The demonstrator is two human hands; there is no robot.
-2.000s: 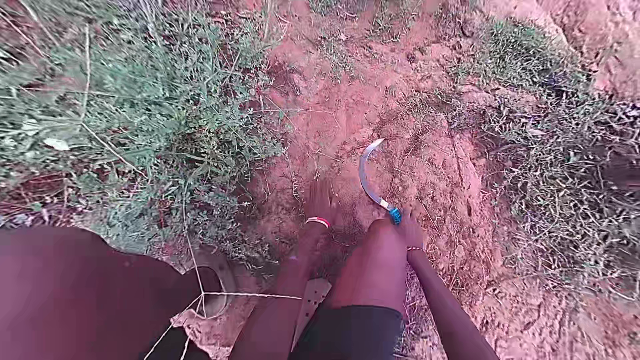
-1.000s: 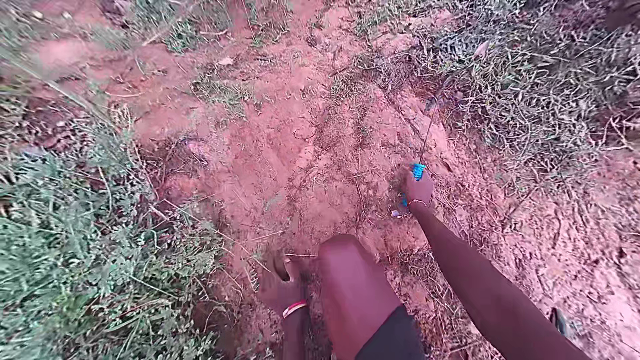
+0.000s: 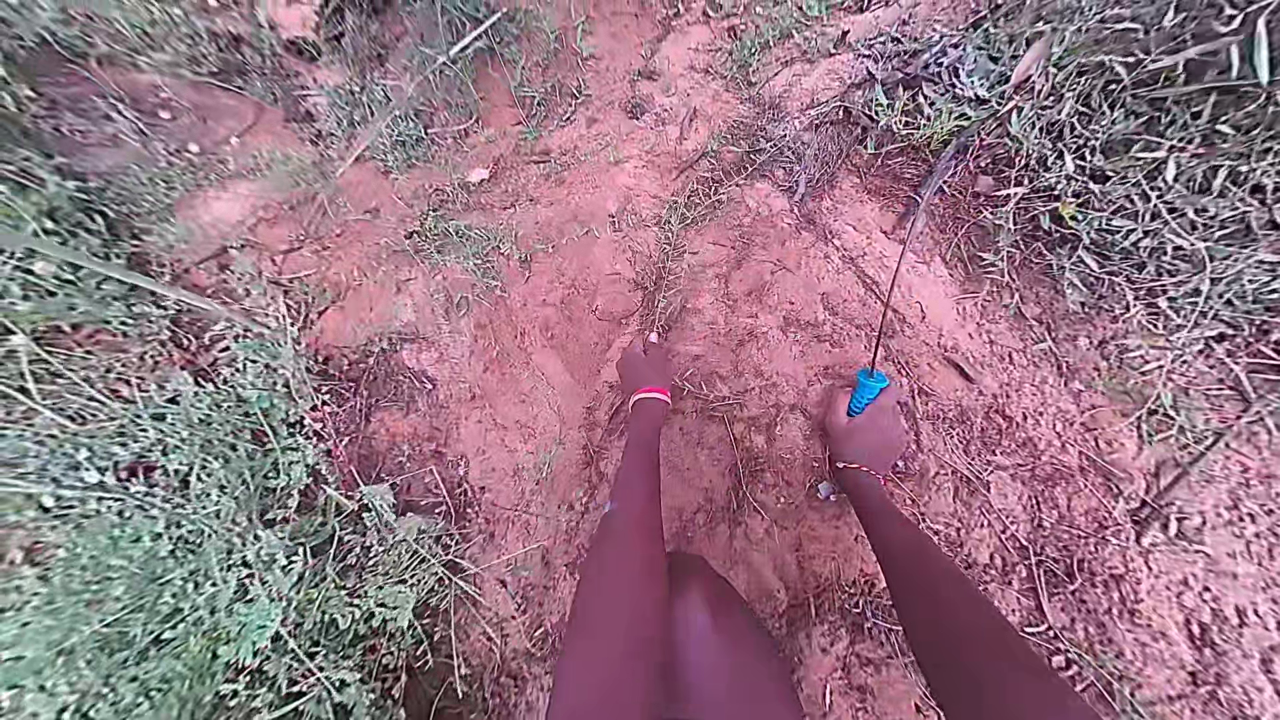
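My right hand is closed around the blue handle of a sickle; its thin dark blade rises toward the grass at the upper right, seen nearly edge-on. Left of it, my left hand, with a red and white band at the wrist, reaches down to the reddish soil. Its fingers are closed at the lower end of a sparse, thin-stemmed plant that extends upward from them. Whether the stems are inside the fingers is hard to see. My knee shows below, between the forearms.
Dense green weeds cover the left side. A heap of grassy plants lies at the upper right. A small grass tuft grows on the bare reddish soil. Dry stems are scattered around the right forearm.
My left hand has moved forward from beside the knee to the thin plant. My right hand, at the knee two seconds ago, is now out to the right with the sickle. The view has shifted.
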